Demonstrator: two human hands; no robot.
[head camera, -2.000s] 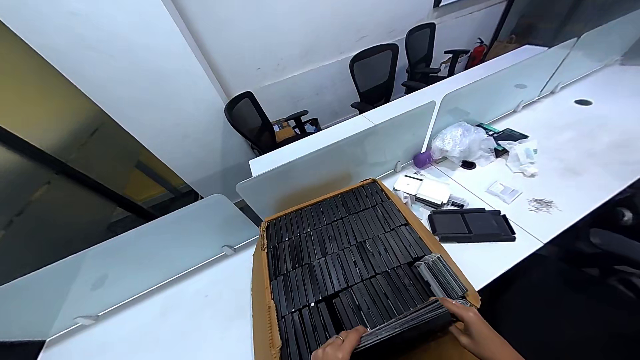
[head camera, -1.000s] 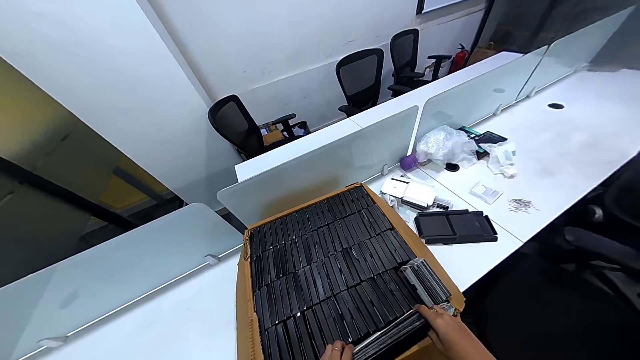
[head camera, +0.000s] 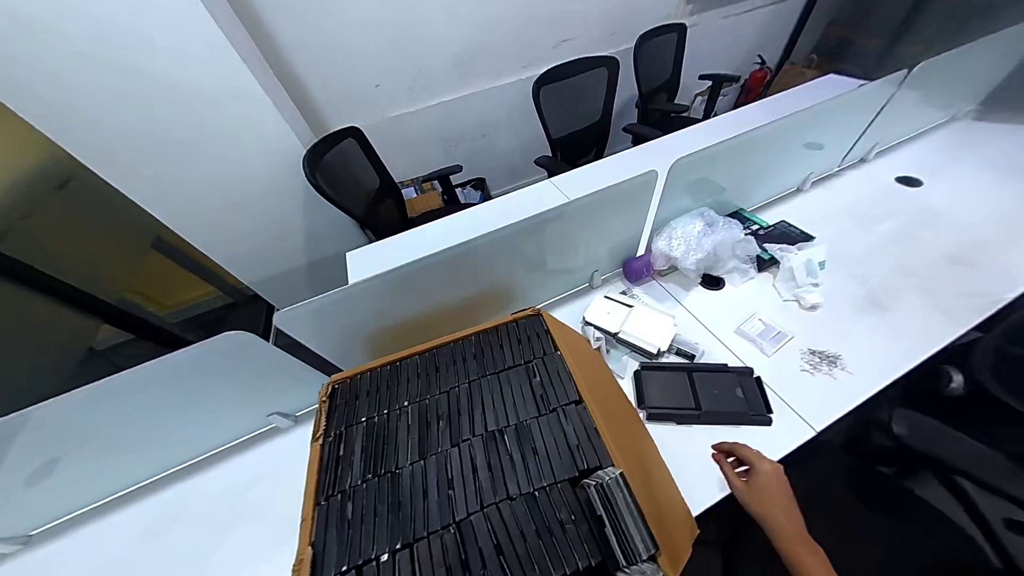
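A cardboard box (head camera: 612, 400) stands on the white desk, filled with rows of slim black cases (head camera: 464, 416). At its lower right, several grey, thin-edged pieces (head camera: 620, 516) stand upright in a bunch. My right hand (head camera: 752, 476) is past the box's right side, over the desk's front edge; it holds nothing, its fingers curled loosely apart. Nearest to it lies an open black folded tray (head camera: 704, 394). White packaging (head camera: 632, 322) rests behind that tray. My left hand is out of the frame.
Frosted glass dividers (head camera: 480, 272) run behind the box. Crumpled clear plastic (head camera: 704, 244), a purple object (head camera: 638, 270), a small clear packet (head camera: 764, 334) and scattered small bits (head camera: 824, 362) lie on the desk. An office chair (head camera: 944, 448) stands at the right.
My right hand has left the box's lower right corner and moved right, beyond its wall. My left hand, earlier at the box's near side, has gone out of view.
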